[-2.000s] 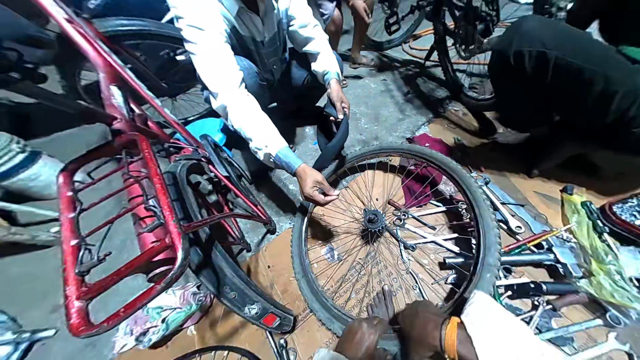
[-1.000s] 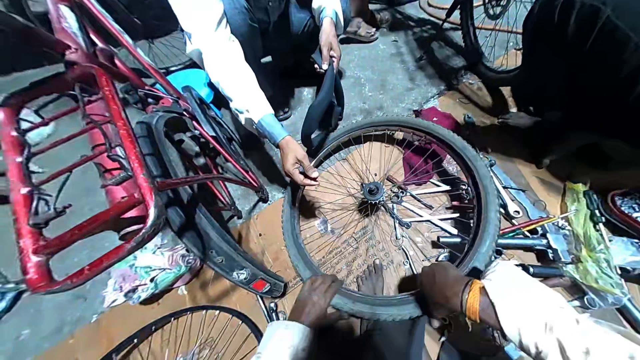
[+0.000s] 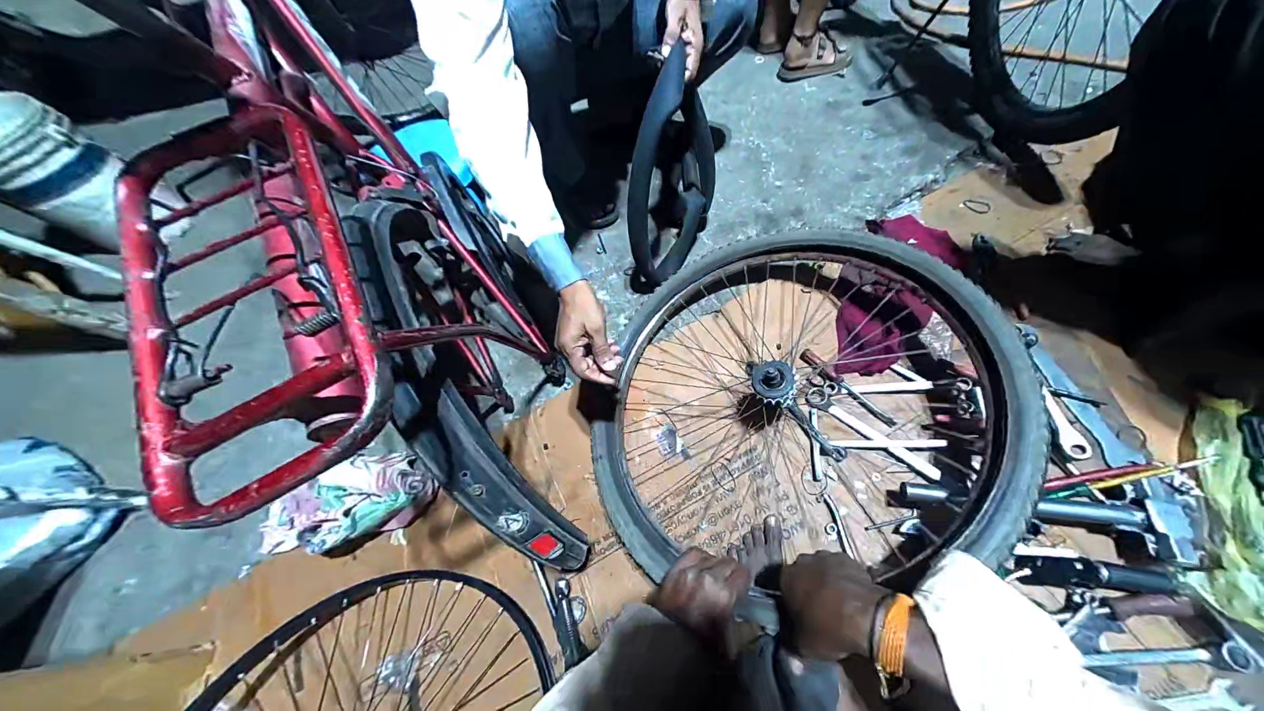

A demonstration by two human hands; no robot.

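A spoked bicycle wheel with a black tyre (image 3: 1027, 425) lies tilted above cardboard, its hub and sprocket (image 3: 773, 382) near the middle. My left hand (image 3: 703, 592) is closed on the tyre at its near edge. Close beside it, my right hand (image 3: 831, 602), with an orange band at the wrist, grips the same stretch of tyre. Both palms and the fingertips are hidden. A bare foot (image 3: 760, 548) shows through the spokes just beyond my hands. Across from me, another person's hand (image 3: 588, 336) is at the wheel's left edge, while their other hand holds a black inner tube (image 3: 657, 178).
A red bicycle with a rear carrier (image 3: 370, 395) and black mudguard (image 3: 494, 513) stands at left. A bare rim with spokes (image 3: 395, 583) lies at lower left. Wrenches (image 3: 879, 434) lie under the wheel, more tools (image 3: 1096, 513) at right. Maroon cloth (image 3: 874, 331) lies beneath the spokes.
My hands were farther apart on the tyre one second ago and are now close together at its near edge. The other person's inner tube hangs in a more open loop.
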